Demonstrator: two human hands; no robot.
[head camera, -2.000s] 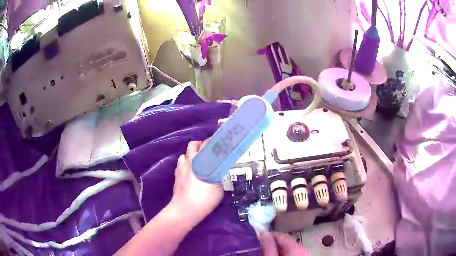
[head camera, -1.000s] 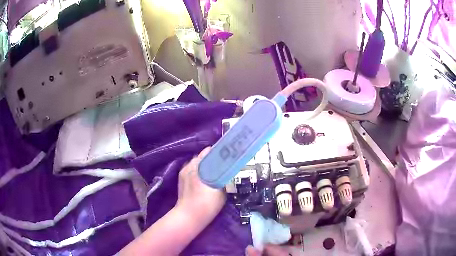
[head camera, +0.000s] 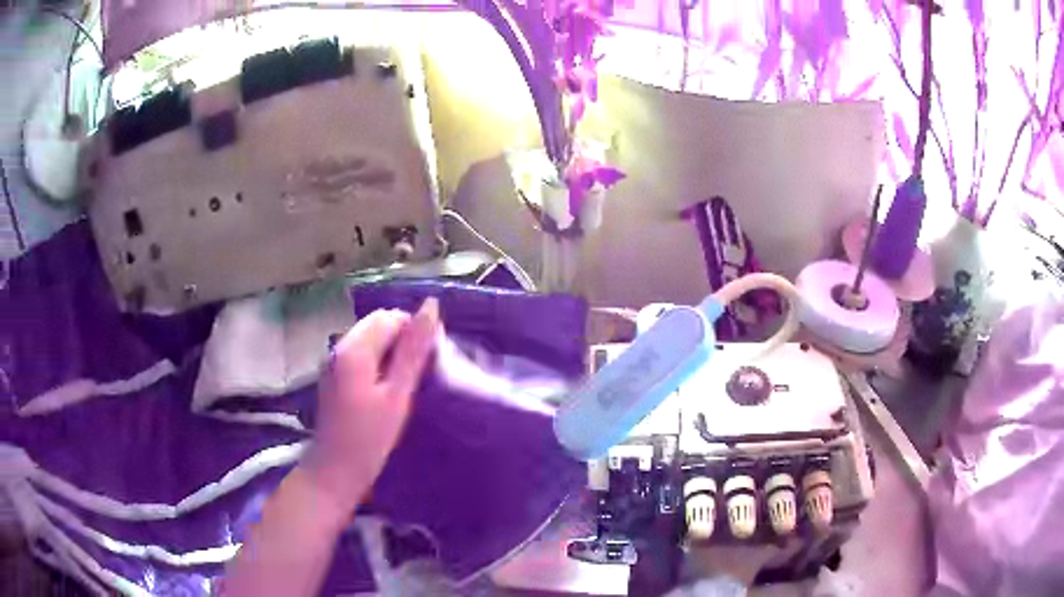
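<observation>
My left hand (head camera: 362, 408) is raised left of the overlocker, its fingers closed on the upper part of a purple panel (head camera: 467, 466). A crumpled white strip (head camera: 490, 379) runs across the panel from my fingertips towards the lamp. The panel hangs left of the overlocker (head camera: 770, 391); its lower edge curves down to the bottom of the picture. The dark needle area (head camera: 630, 478) and a small metal plate (head camera: 601, 550) are uncovered. My right hand is not visible. Blurred pale material (head camera: 712, 588) is cut off at the bottom edge.
A pale blue lamp (head camera: 636, 379) hangs over the overlocker's left side. Purple fabric with white edging (head camera: 163, 507) lies at left, beside folded white fabric (head camera: 263, 356). A beige case (head camera: 268, 187), flower vases and a board stand behind. A white spool (head camera: 846, 303) stands at back right.
My left hand has moved up and left from beside the needle area, lifting the panel. The right fingers and pale blue material have left the foot area. The view has shifted, so the scene sits lower.
</observation>
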